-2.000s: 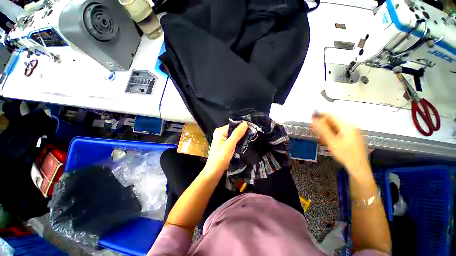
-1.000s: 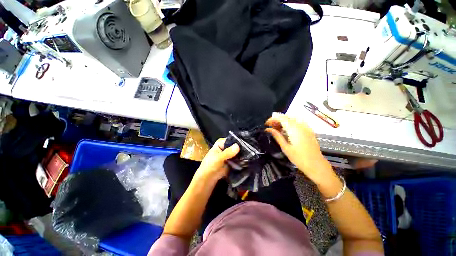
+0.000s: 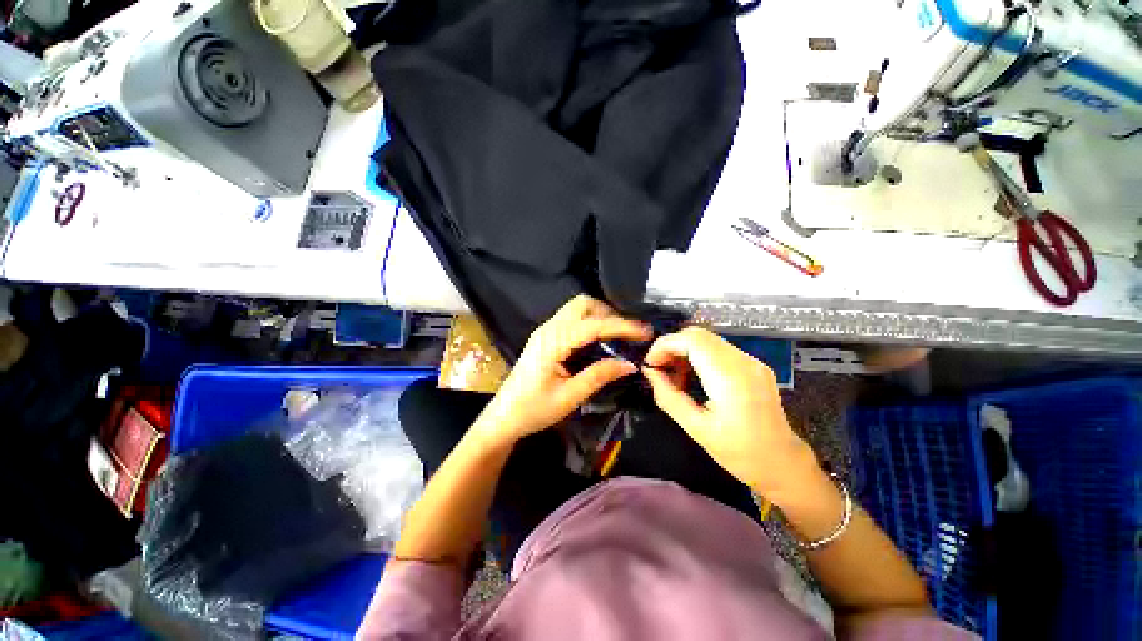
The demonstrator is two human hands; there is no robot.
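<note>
The black garment (image 3: 539,163) lies across the white table and hangs over its front edge to the lap. My left hand (image 3: 564,363) pinches the gathered end of the garment just in front of the table edge. My right hand (image 3: 720,394) is close beside it, fingertips pinching the same bunched dark cloth. The fingertips of both hands nearly touch. A small pale strip shows between them; what it is cannot be told. Part of the gathered end is hidden under the hands. Small thread snips (image 3: 779,247) lie on the table to the right.
Red-handled scissors (image 3: 1037,238) lie on the sewing machine (image 3: 1002,63) bed at right. A grey machine housing (image 3: 232,94) and a bottle (image 3: 319,50) stand left. Blue crates (image 3: 301,376) are below on both sides, the left one holding plastic bags.
My right hand first put the snips down on the table, then came back to the cloth. Both hands are now closer together on the gathered end, and its striped inner side is mostly hidden.
</note>
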